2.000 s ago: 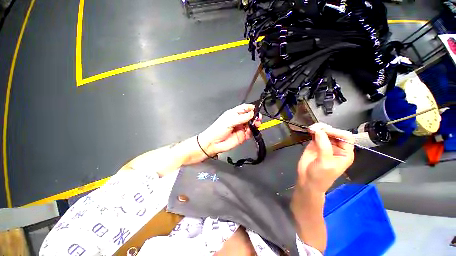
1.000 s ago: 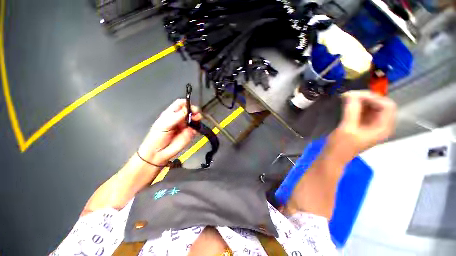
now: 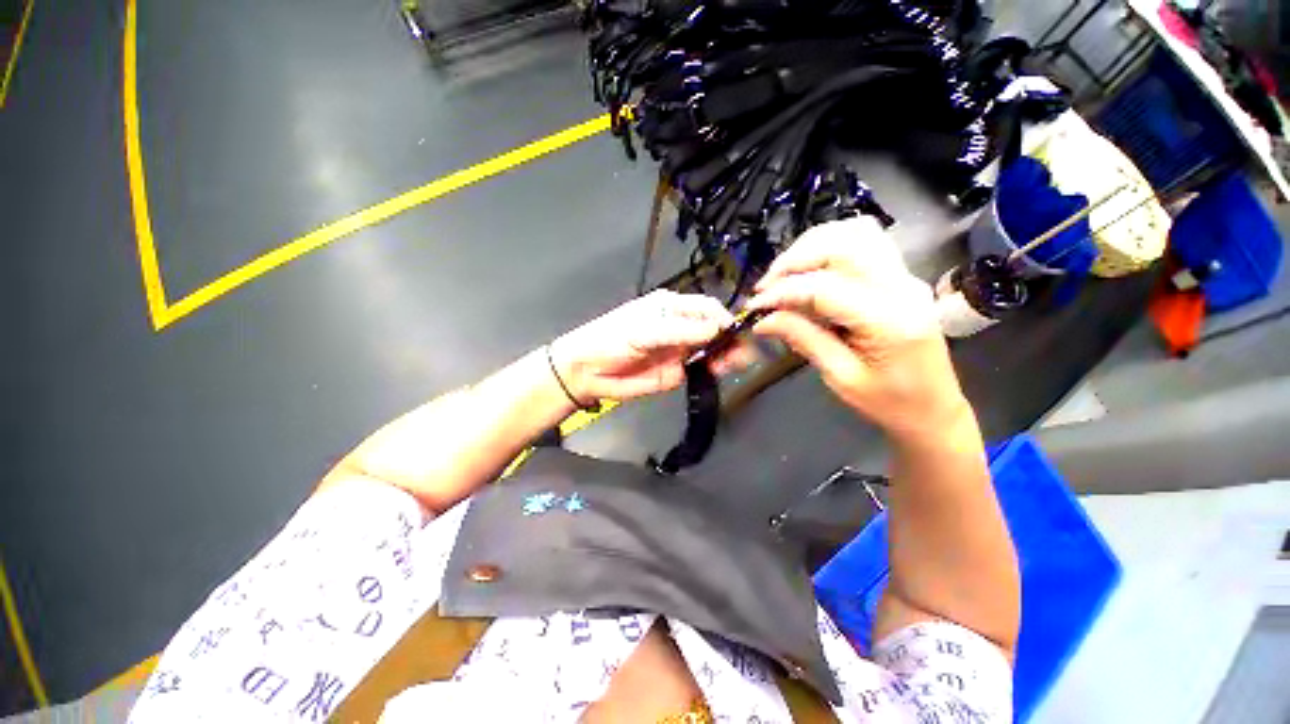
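A narrow black bag strap (image 3: 698,415) is held between my two hands, its lower end hanging in a curve above the apron. My left hand (image 3: 651,347) grips it with fingers and thumb. My right hand (image 3: 856,304) pinches the strap's upper part at the fingertips, close to the left fingers. No thin rod shows in the right hand. The large strap pile (image 3: 806,99) with silver metal hardware lies beyond my hands. The dark bottle with a white label (image 3: 971,301) stands right of my right hand, with a thin stick (image 3: 1087,212) leaning out.
A pale-rimmed tub (image 3: 1007,252) with blue cloth stands behind the bottle, beside a pale yellow lump (image 3: 1118,170). A blue plastic bin (image 3: 1068,566) is at lower right, partly behind my right forearm. Yellow lane lines (image 3: 375,215) cross the grey floor. A grey apron (image 3: 623,552) covers my front.
The right hand has come back from the right to the strap beside the left hand. The thin rod seen in it at first no longer shows. The view has shifted.
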